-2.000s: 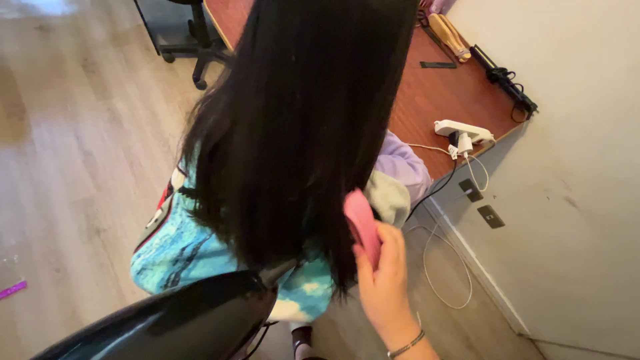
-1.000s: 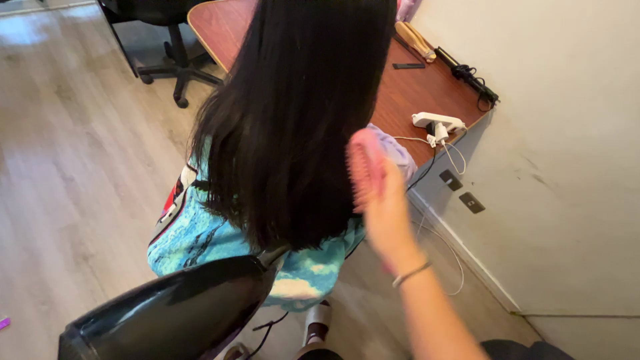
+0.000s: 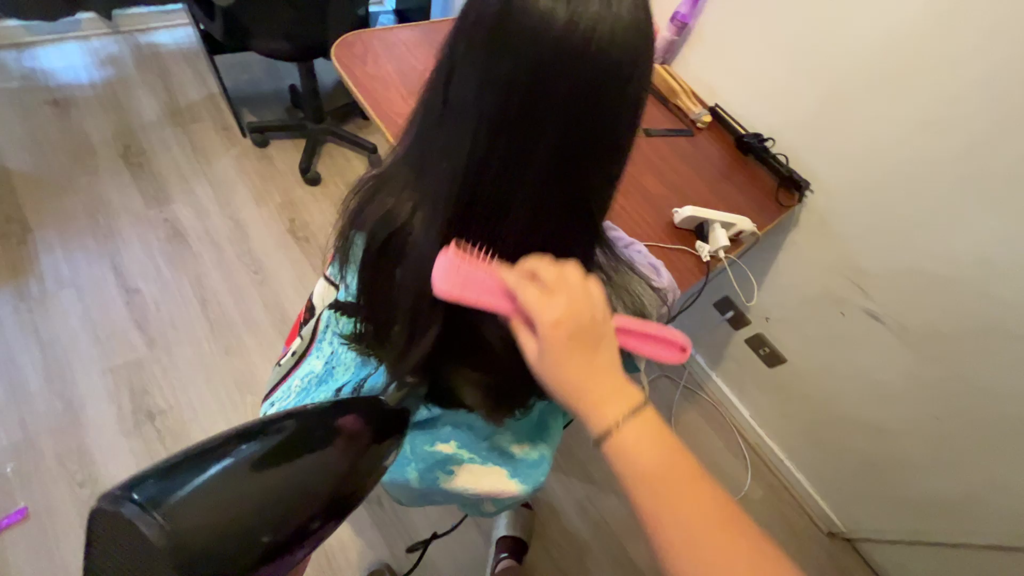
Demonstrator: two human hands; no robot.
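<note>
A seated person with long, straight dark hair (image 3: 536, 136) has their back to me, with a blue patterned cloth (image 3: 480, 472) around the body. My right hand (image 3: 568, 328) is closed around a pink hairbrush (image 3: 472, 280); its bristles point up and away from me, at the lower lengths of the hair. A black hair dryer (image 3: 248, 480) reaches in from the lower left, its nozzle close to the left lower ends of the hair. My left hand is hidden or outside the view, apart from a possible sliver under the dryer.
Beyond the person stands a reddish wooden table (image 3: 640, 176) bearing a white power strip (image 3: 714, 220), a black styling iron (image 3: 760, 152) and a dark comb (image 3: 668, 133). An office chair (image 3: 312, 128) is at upper left. The wall (image 3: 896, 264) borders the right; cables hang beside it.
The pink brush in my right hand has moved left, from the right edge of the hair to across its lower middle. Its bristles faced left one second ago.
</note>
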